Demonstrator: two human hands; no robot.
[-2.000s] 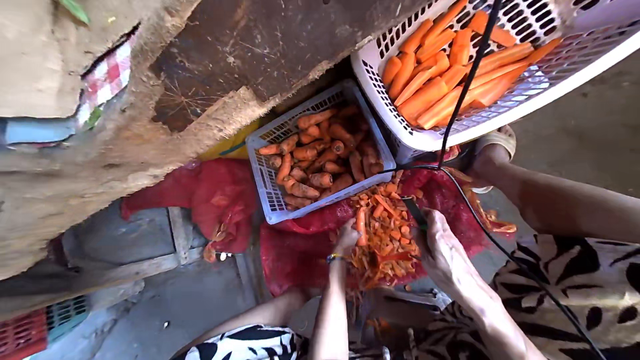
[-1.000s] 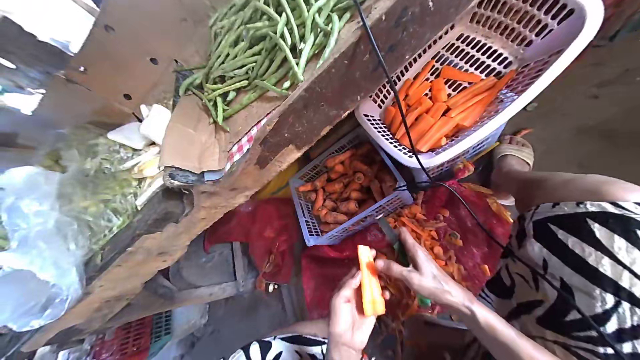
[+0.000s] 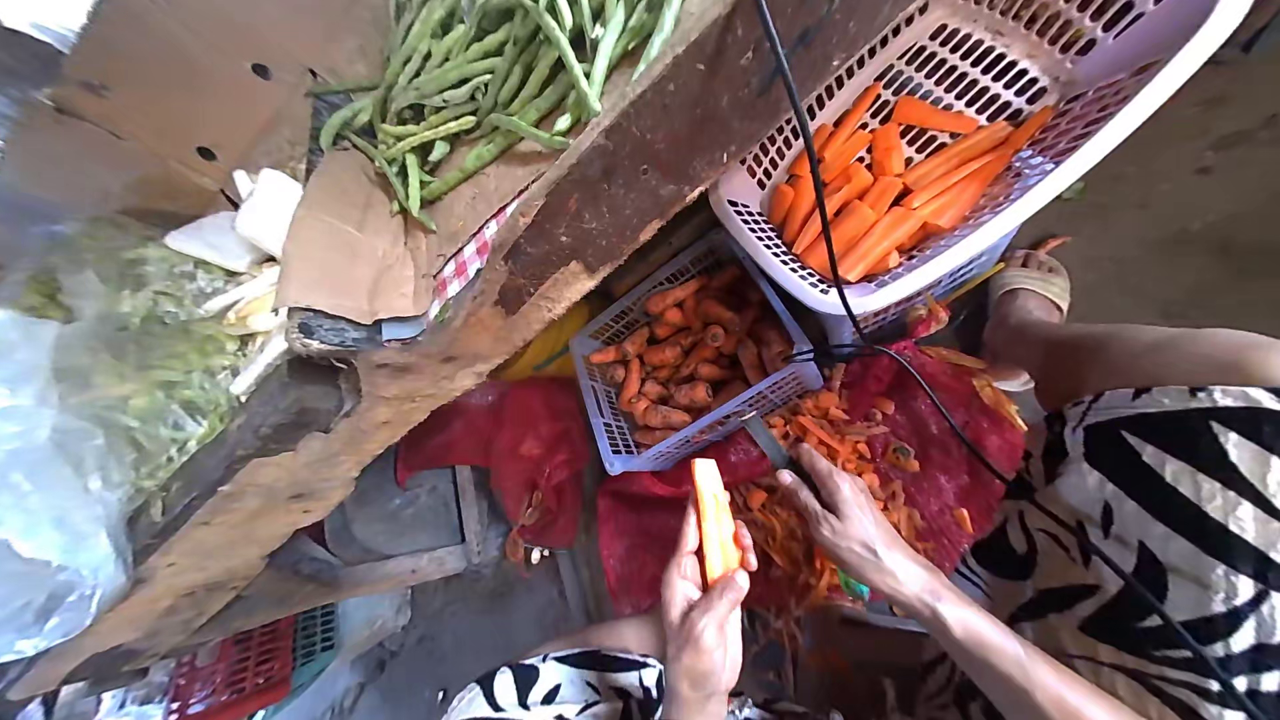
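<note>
Upright in my left hand [image 3: 705, 600] is a peeled carrot [image 3: 715, 515], pale along its cut side. My right hand [image 3: 860, 525], just to the right, grips a knife [image 3: 767, 441] whose blade points up and left, apart from the carrot. Orange peelings and carrot pieces [image 3: 830, 430] lie on red mesh sacking [image 3: 935, 430] beneath the hands. Unpeeled carrots [image 3: 690, 350] fill a small lilac plastic basket [image 3: 640, 460] ahead. Peeled carrots [image 3: 880, 215] lie in a larger pale plastic basket [image 3: 1130, 150] at the upper right. The knife's handle is mostly hidden in my fingers.
A wooden table edge [image 3: 460, 350] runs diagonally at the left, with green beans [image 3: 500, 80] on cardboard [image 3: 340, 250] above it. A black cable [image 3: 820, 190] hangs across the baskets and my right side. A red crate [image 3: 230, 675] stands low at the left.
Two seconds ago both hands were lower over the peelings; now my left hand holds the peeled carrot up. Since one second ago my right hand has moved away from it. The view has shifted left.
</note>
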